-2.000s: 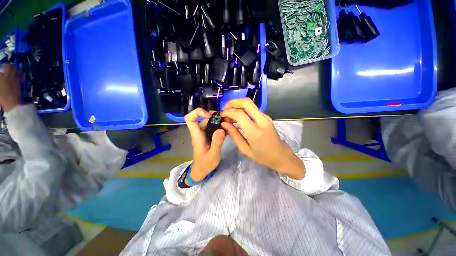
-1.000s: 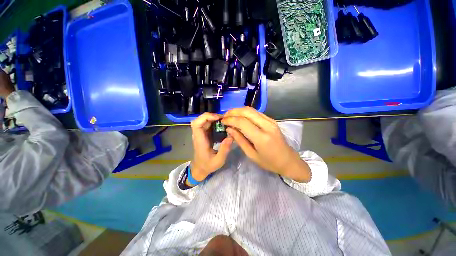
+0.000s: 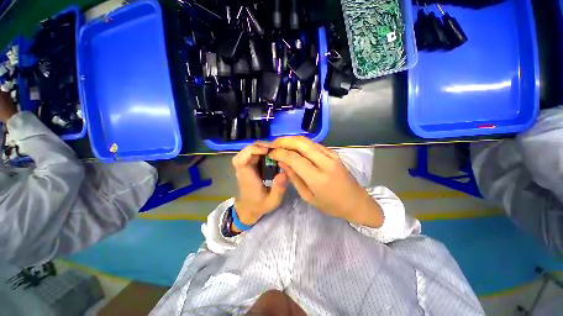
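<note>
My left hand (image 3: 252,188) holds a small black housing (image 3: 268,172) upright between thumb and fingers, just below the bench edge. A small green circuit board (image 3: 270,162) shows at the housing's upper end. My right hand (image 3: 318,176) has its fingertips on the board and the top of the housing, partly covering both. How deep the board sits in the housing cannot be told.
A blue tray (image 3: 290,131) crowded with black units lies ahead. A clear box of green boards (image 3: 376,40) is right of it. A blue tray (image 3: 472,114) at right holds several black units at its far end. Another blue tray (image 3: 133,92) lies left. People's sleeves (image 3: 43,185) show both sides.
Both hands have moved slightly down and closer together around the housing. The housing has turned more upright, and less of the green board shows. The neighbour's hand at left has pulled back.
</note>
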